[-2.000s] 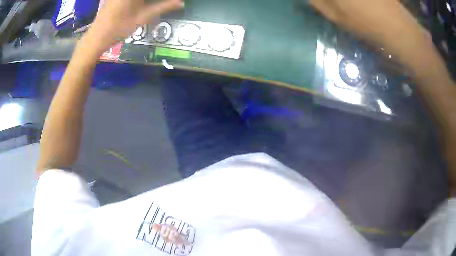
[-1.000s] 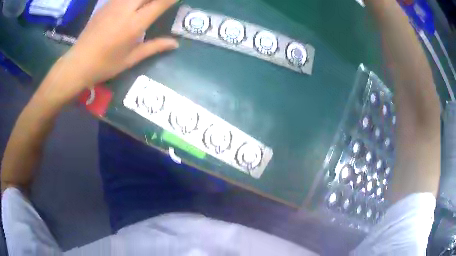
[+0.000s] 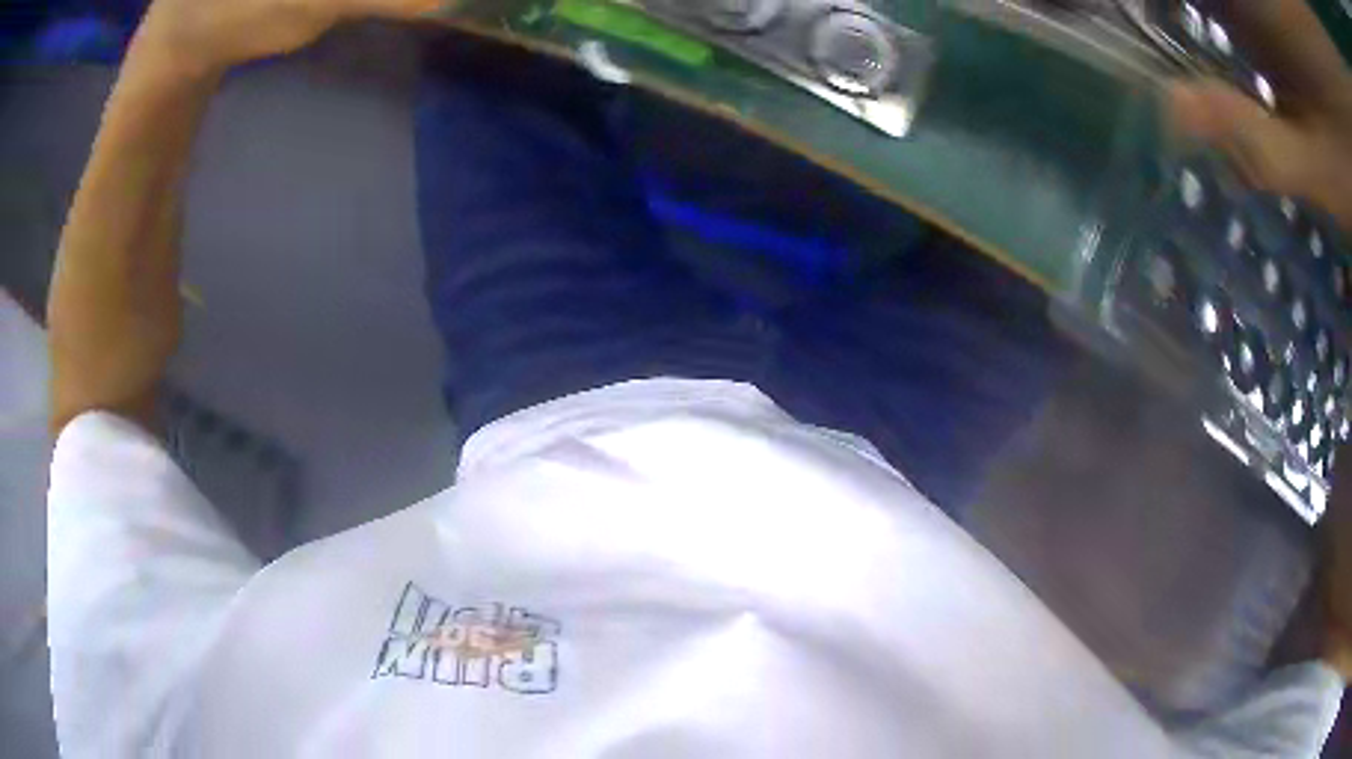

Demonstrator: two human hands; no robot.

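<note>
A metal strip fixture lies on the green bench at the top edge, cut off by it. One round seat with a ring outline shows fully and part of another shows beside it. A clear blister tray with rows of shiny round spots lies at the right. My right hand is blurred over the far part of the tray at the upper right; its grip cannot be made out. My left hand is at the top left edge, mostly cut off, so its fingers cannot be judged.
A green label lies at the near bench edge, left of the strip. The bench edge slopes down to the right. Below it are my dark blue trousers and the grey floor. Another clear, shiny tray edge shows at the top right.
The view has tipped down towards my lap, so the far strip and red label are out of view. My right hand now shows over the tray. My left hand is now cut off by the top edge.
</note>
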